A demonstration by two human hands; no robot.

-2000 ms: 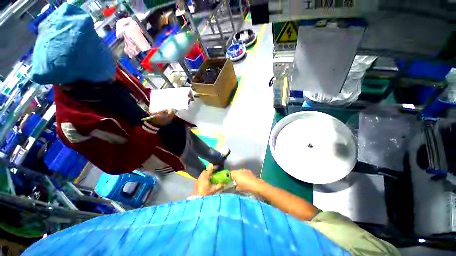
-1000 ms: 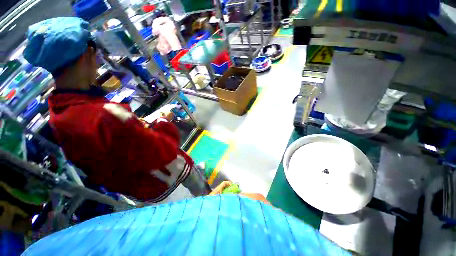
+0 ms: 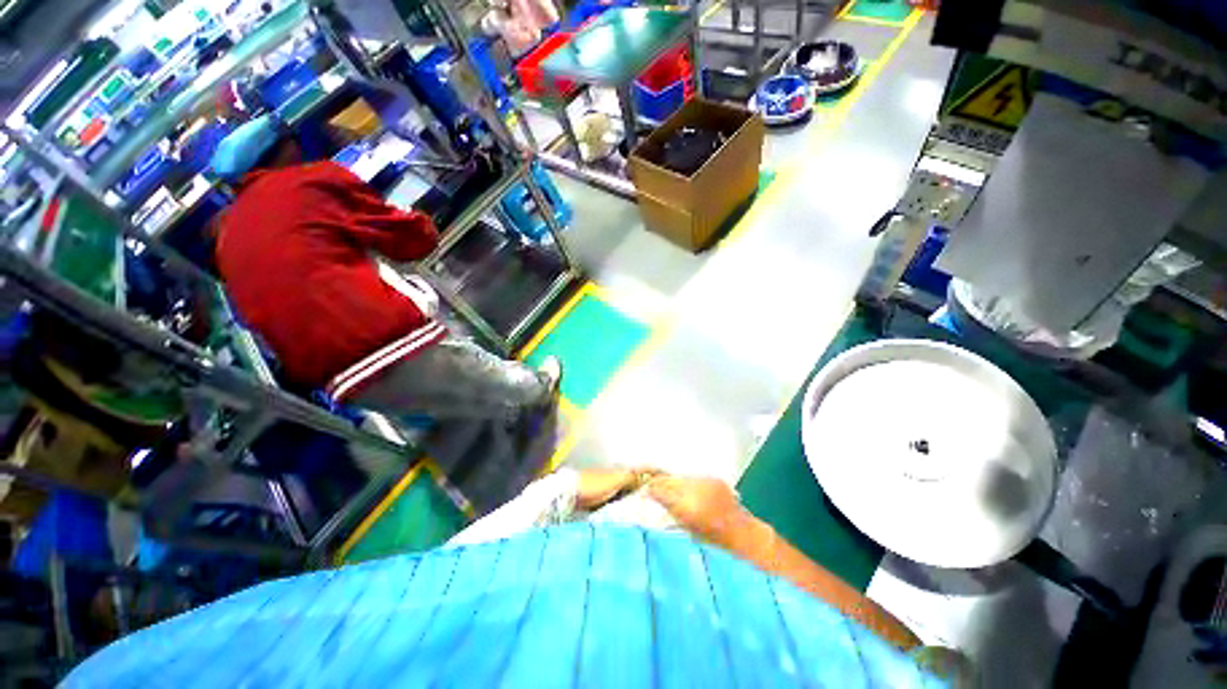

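Observation:
My left hand (image 3: 604, 487) and my right hand (image 3: 689, 503) are together low in the middle, just above my blue garment, small and blurred. Whitish material (image 3: 633, 513) shows under and beside them; I cannot tell what it is or whether it is gripped. No green object shows between the fingers. The round white feed pan (image 3: 875, 451) with its dark centre knob lies empty on the green bench (image 3: 787, 505), right of my hands.
A white sheet (image 3: 962, 606) and a clear plastic bag (image 3: 1124, 491) lie beside the pan. Hanging white papers (image 3: 1063, 215) are behind it. A person in red (image 3: 316, 269) bends over a rack at left. An open cardboard box (image 3: 700, 195) stands on the floor.
The view has swung, so the pan sits further right. The person in red has moved away to the rack and bends down. The green object in my hands has gone out of sight.

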